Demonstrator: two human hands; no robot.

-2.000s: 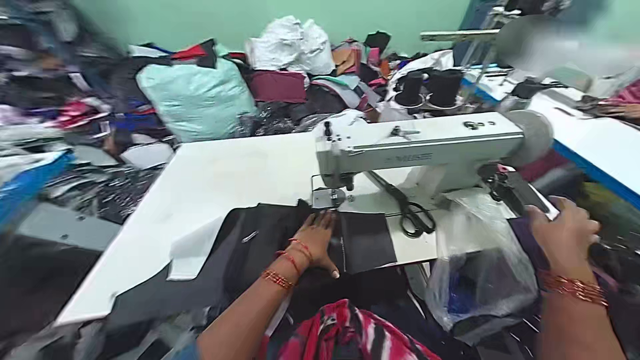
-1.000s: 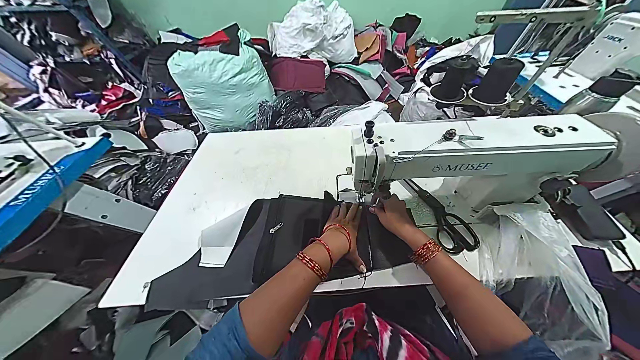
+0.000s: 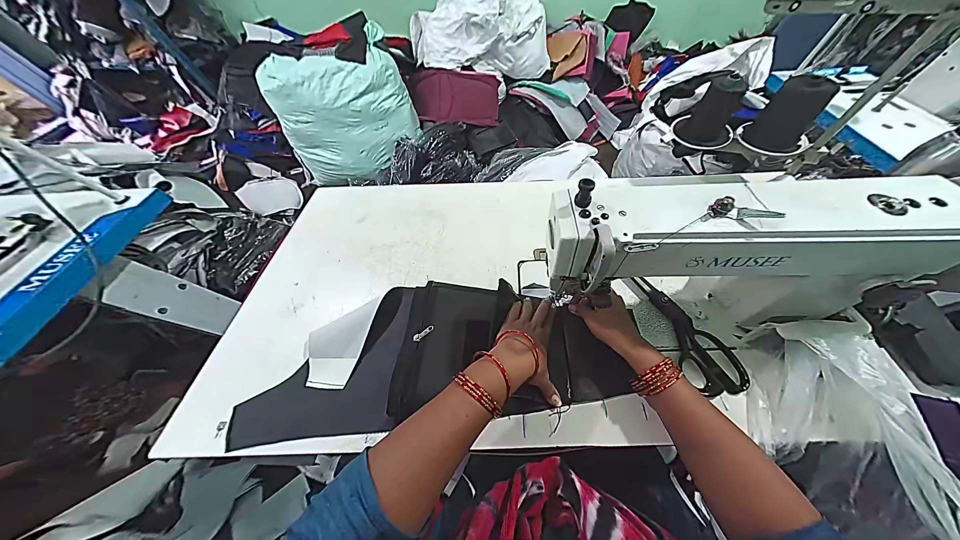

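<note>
A Musee sewing machine (image 3: 750, 259) stands over a white table, its needle area near both hands. Under it lies a dark fabric piece (image 3: 450, 337) with a small zipper pull (image 3: 424, 333). My left hand (image 3: 529, 341) rests flat on the fabric, fingers spread, just left of the presser foot. My right hand (image 3: 611, 322) is at the fabric right beside the needle, its fingertips partly hidden by the machine head, so its grip is unclear. A pale grey-white piece (image 3: 337, 349) lies at the fabric's left. Black-handled scissors (image 3: 697, 345) lie right of my right hand.
A clear plastic bag (image 3: 832, 390) hangs at the table's right edge. Two black thread cones (image 3: 791, 112) stand behind the machine. A pale green sack (image 3: 341, 112) and heaped fabric scraps lie beyond the white tabletop (image 3: 375, 240). Another blue-edged machine table (image 3: 90, 255) is at left.
My right hand has moved from the machine's right end to the fabric beside the needle. My left hand stays on the fabric. The view has shifted.
</note>
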